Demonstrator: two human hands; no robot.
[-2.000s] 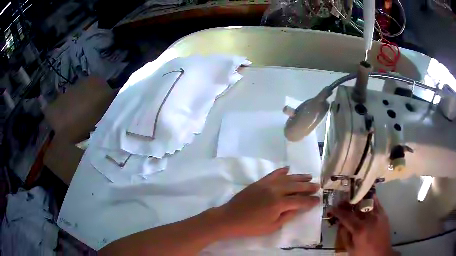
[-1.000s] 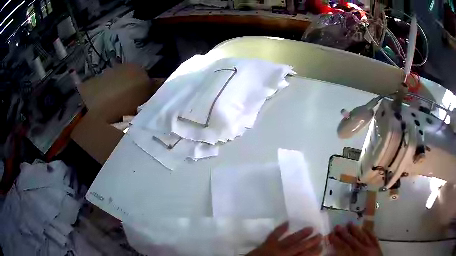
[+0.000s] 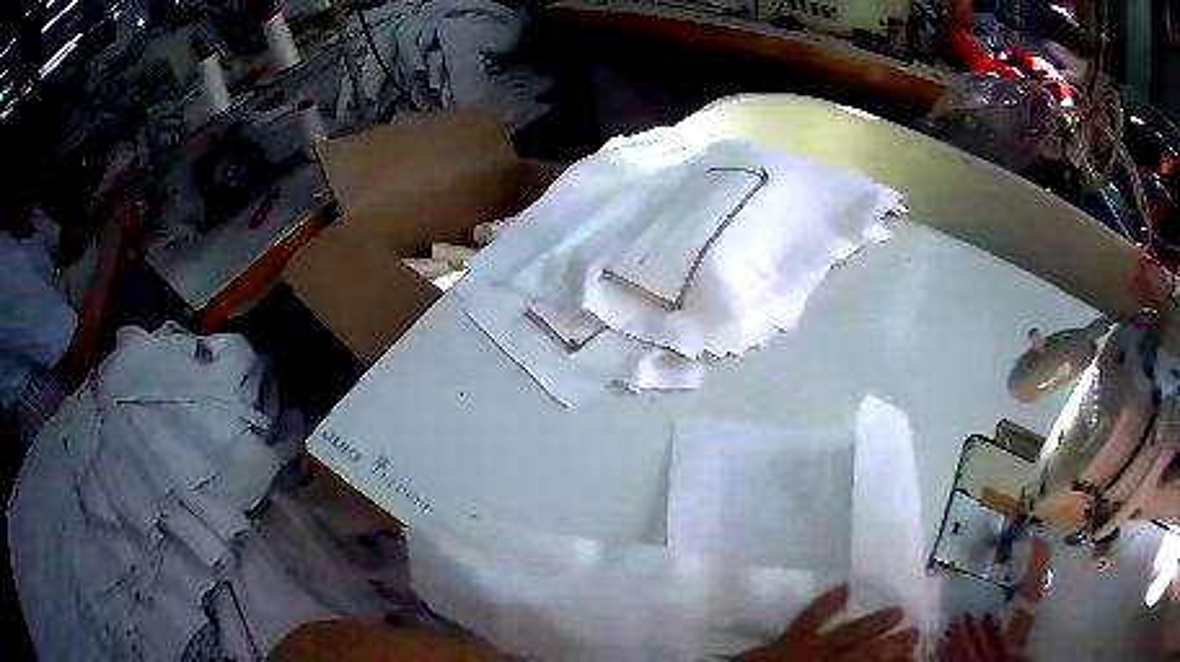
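Note:
A large white fabric panel (image 3: 557, 588) lies along the table's front edge and hangs toward me. A white square piece (image 3: 757, 485) and a narrow white strip (image 3: 888, 472) lie at its right end. My left hand (image 3: 848, 634) rests on the cloth at the strip's lower end, fingers spread, cut off by the bottom edge. My right hand (image 3: 983, 640) is beside it on the right; only blurred fingertips show, and its grip is unclear. The sewing machine head (image 3: 1113, 440) is at the right, with the needle plate (image 3: 980, 524) left of it and no cloth on it.
A layered stack of white pieces (image 3: 802, 246) with dark-edged outlines lies at the table's back. An open cardboard box (image 3: 356, 291) with pale rolls stands beyond the left edge. A garment bundle (image 3: 155, 491) drapes at the left. Another person (image 3: 39, 310) sits at the far left.
The cloth and both hands have come away from the needle area toward the table's front edge. The strip's full length now shows. The view has turned left, bringing in the bundle and another person.

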